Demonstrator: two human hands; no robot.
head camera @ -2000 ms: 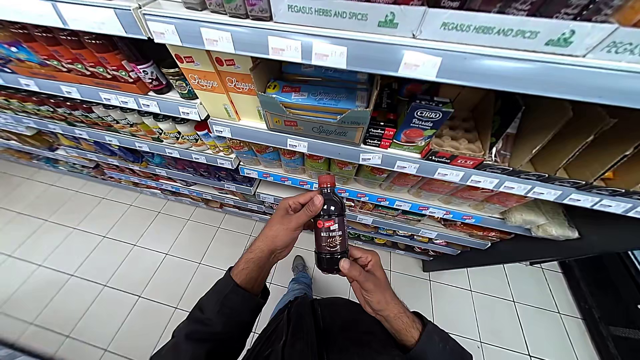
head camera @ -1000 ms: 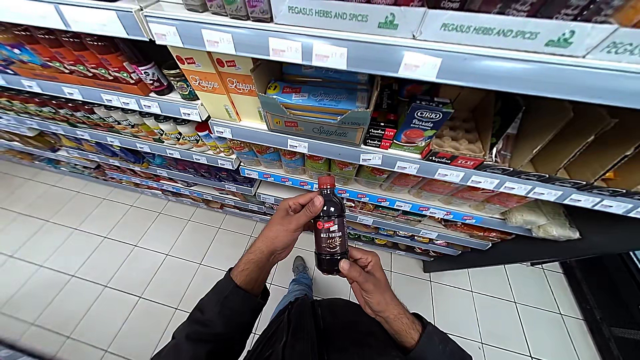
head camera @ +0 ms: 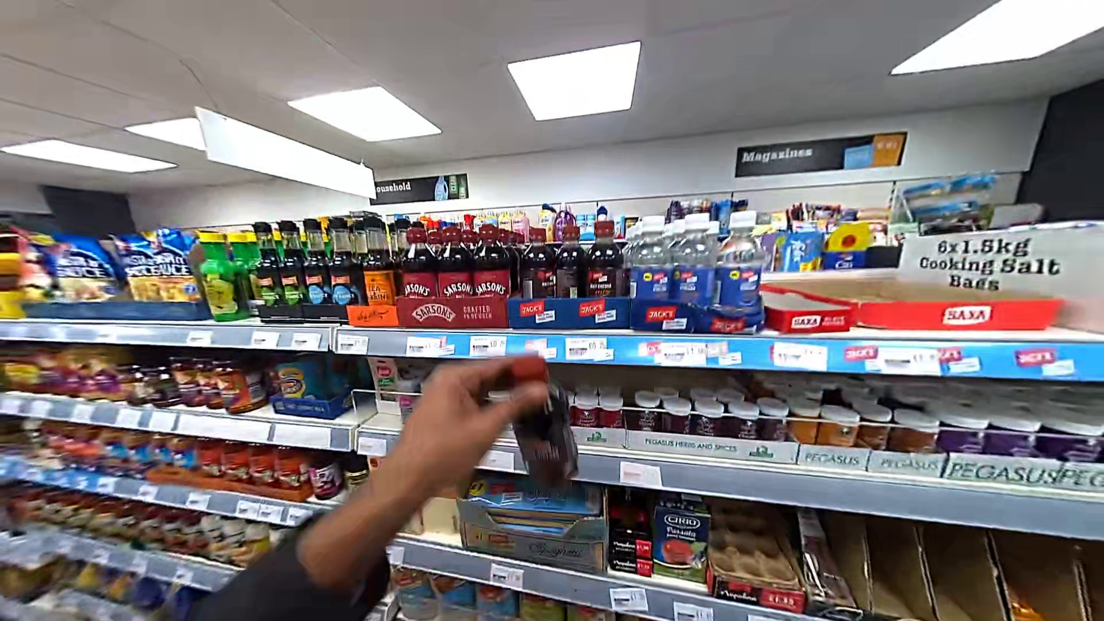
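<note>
A dark bottle of malt vinegar with a red cap [head camera: 545, 431] hangs slightly tilted and blurred in front of the shelves. My left hand [head camera: 457, 423] grips it by the neck, just below the top shelf's edge. Above it, on the top shelf, similar dark bottles with red caps [head camera: 604, 263] stand in a blue cardboard tray [head camera: 565, 312]. Sarson's vinegar bottles [head camera: 453, 267] are on their left, and clear bottles with blue labels [head camera: 694, 267] on their right. My right hand is out of view.
Green and dark sauce bottles [head camera: 293, 267] line the top shelf at left. A red Saxa tray [head camera: 949, 312] and a cooking salt box [head camera: 992, 263] are at right. Below are spice jars [head camera: 707, 418], a passata carton [head camera: 681, 535] and the grey shelf edges [head camera: 776, 483].
The view has tilted up to the top shelf. My left hand has raised the bottle and now holds it alone; my right hand, on the bottle's base before, has let go and left the view.
</note>
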